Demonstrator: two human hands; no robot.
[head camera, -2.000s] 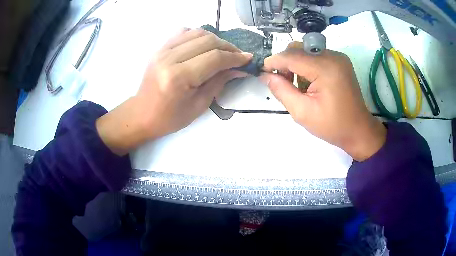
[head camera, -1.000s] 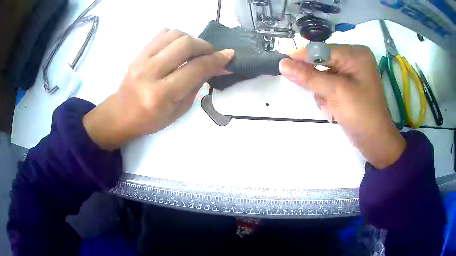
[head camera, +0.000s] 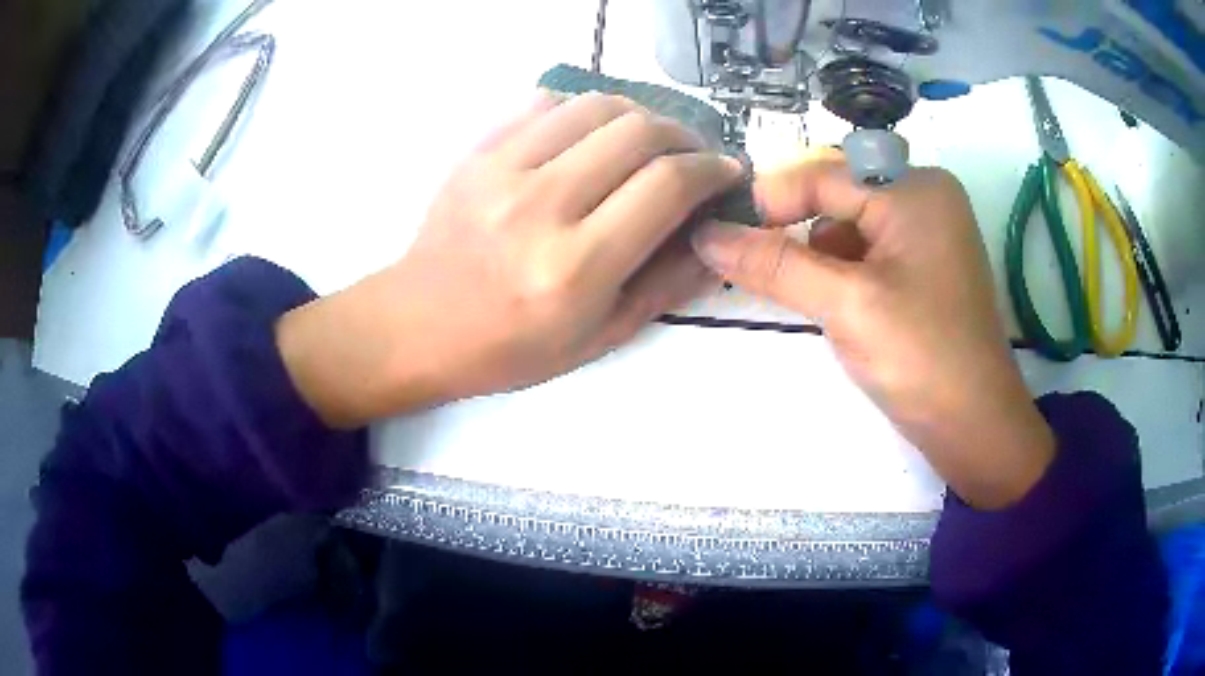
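A dark grey rib-knit piece (head camera: 634, 95) lies on the white machine bed, left of and at the presser foot (head camera: 733, 122). My left hand (head camera: 555, 244) covers most of it, fingertips on its right end. My right hand (head camera: 859, 271) pinches the piece's right edge between thumb and index finger, close to my left fingertips, just in front of the foot. The fabric under my left palm is hidden. Whether the needle is in the fabric cannot be told.
The machine's grey-capped knob (head camera: 875, 156) hangs over my right index finger. Green-and-yellow scissors (head camera: 1077, 251) and a thin dark tool (head camera: 1150, 271) lie at right. A bent metal rod (head camera: 198, 132) lies at left. A measuring tape (head camera: 634, 535) lines the front edge.
My left hand has moved right over the fabric, to my right fingertips. The fabric's right end, spread flat a second ago, is now gathered between both hands. The whole view has shifted slightly.
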